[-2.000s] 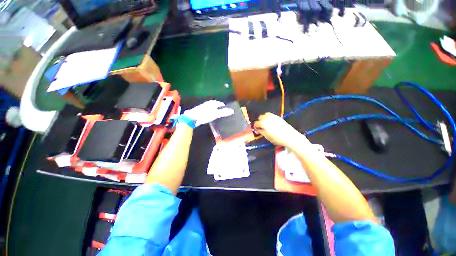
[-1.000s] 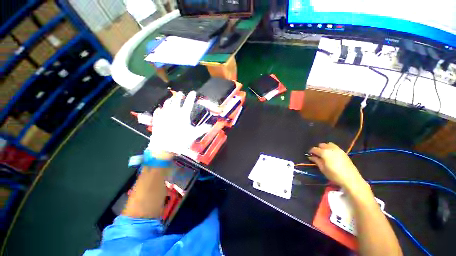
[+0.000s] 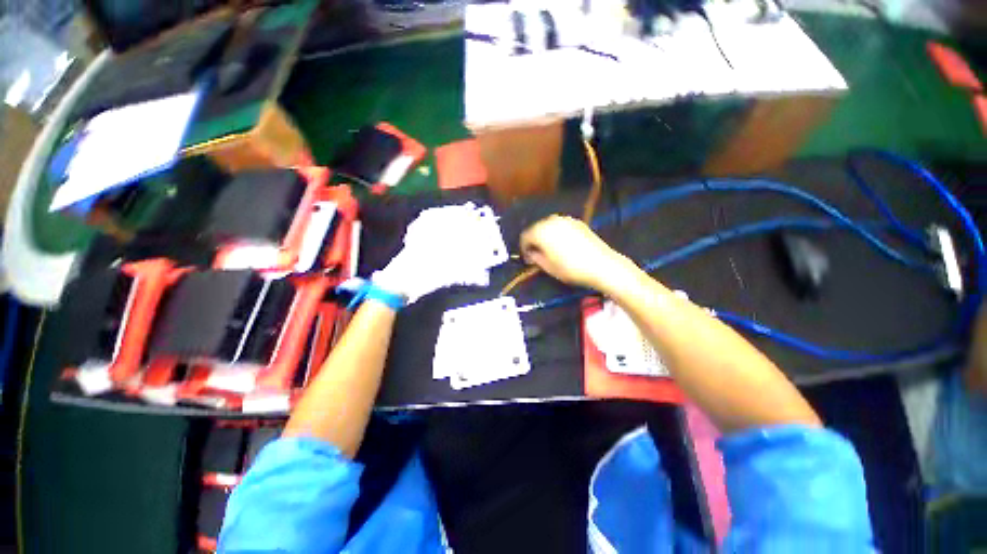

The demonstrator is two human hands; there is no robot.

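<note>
My left hand, in a white glove with a blue wrist band, holds a white square unit above the black mat. My bare right hand is just right of it, fingers closed around the end of the orange lead; the tip is too small to make out. A second white unit lies on the mat below, with a cable at its right edge. A third white unit lies on a red tray, partly hidden by my right forearm.
Stacked black units in red trays stand at the left. Blue cables loop across the right side around a black mouse. A white-topped wooden shelf stands at the back. A black-red unit and red piece lie behind.
My left hand has moved from the stacks at the left to beside my right hand and now holds a white unit. The camera view has swung right and levelled.
</note>
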